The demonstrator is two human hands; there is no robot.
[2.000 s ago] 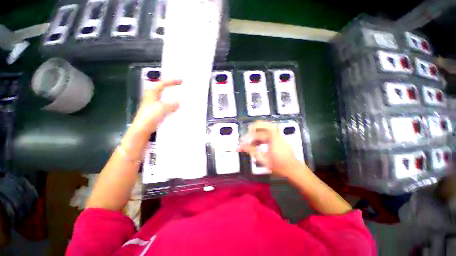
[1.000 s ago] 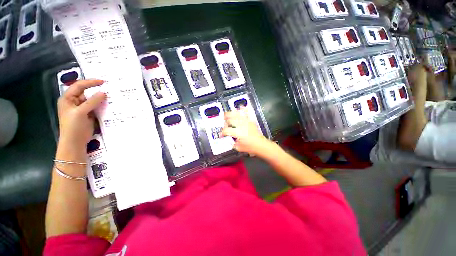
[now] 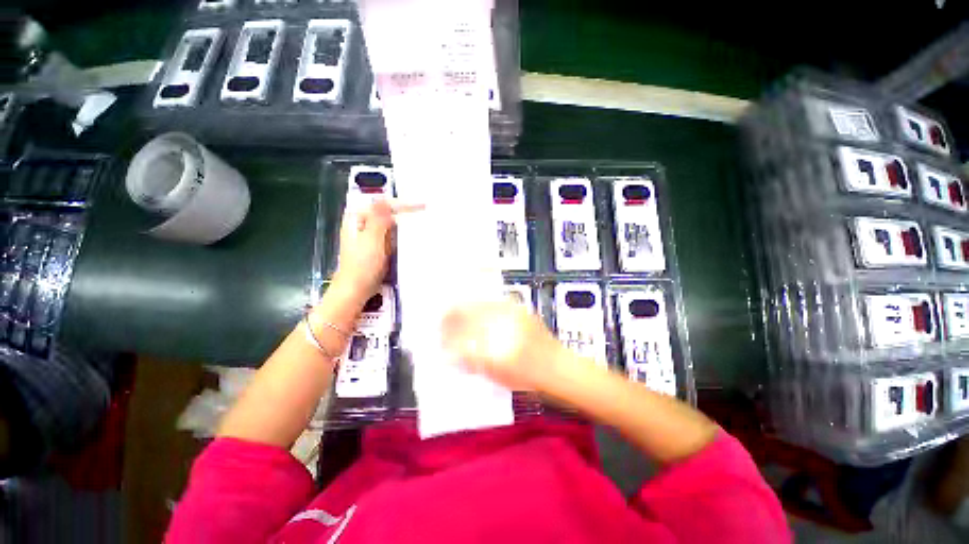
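A long white label strip (image 3: 452, 191) hangs from the top of the view down over the blister tray (image 3: 675, 319). My left hand (image 3: 372, 239) holds the strip's left edge, a finger lying on it. My right hand (image 3: 494, 340) is blurred over the strip's lower part; whether its fingers hold a label is unclear. White devices (image 3: 575, 223) with dark oval windows sit in two rows in the tray. The strip covers part of the tray's left half, and my right hand covers part of the lower row.
A label roll (image 3: 189, 189) stands on the green bench at left. Stacked filled trays stand at right (image 3: 887, 242) and beyond the working tray (image 3: 255, 58). An empty dark tray (image 3: 37, 250) lies at far left. A pale rail (image 3: 638, 98) crosses behind.
The view has swung back left, so the roll shows again. My right hand has moved from a lower-row device at the right onto the strip. My left hand stays at the strip's edge.
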